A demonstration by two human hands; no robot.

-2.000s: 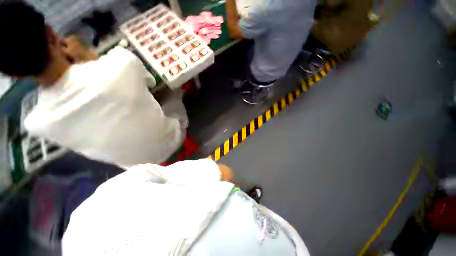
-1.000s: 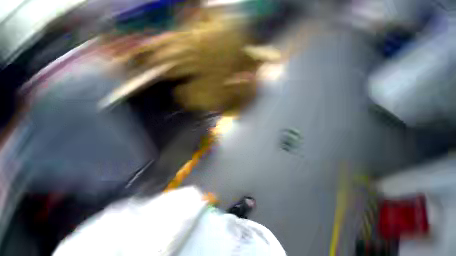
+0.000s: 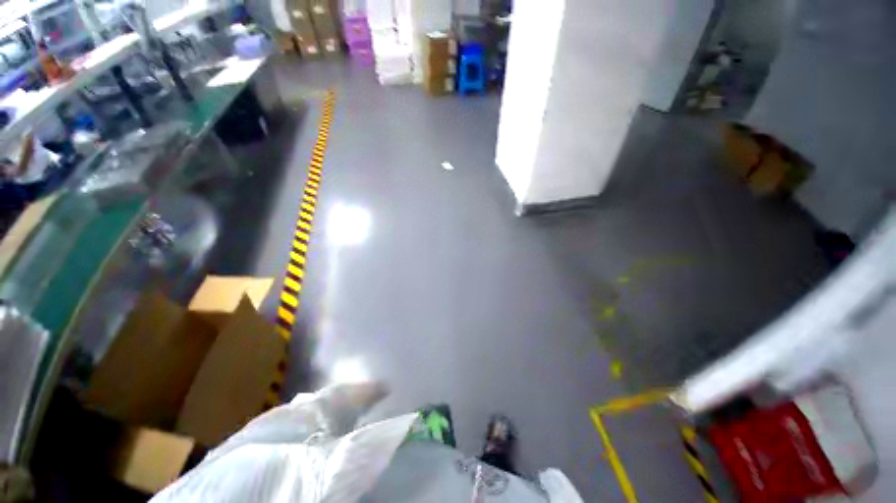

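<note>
A blurred pale shape at the end of my left sleeve, lower centre, looks like my left hand [image 3: 360, 395]; its fingers and anything in them cannot be made out. My right hand is not in view. Nearest in front, an open brown cardboard box [image 3: 231, 378] stands at the lower left beside the bench, flaps spread. A green floor mark with a lighter arrow [image 3: 433, 424] is partly covered by my white clothing. A dark shoe [image 3: 498, 439] shows beside it.
Yellow-black tape [image 3: 308, 208] runs along the grey floor beside the green-topped bench [image 3: 74, 265]. A white pillar [image 3: 562, 108] stands ahead right. A red bag [image 3: 773, 454] lies lower right. Cartons and a blue stool [image 3: 472, 71] stand at the back.
The view has swung from the bench with seated people and a white tray to a walkway. The pillar, open box and far cartons now show; the picture is sharper than one second ago.
</note>
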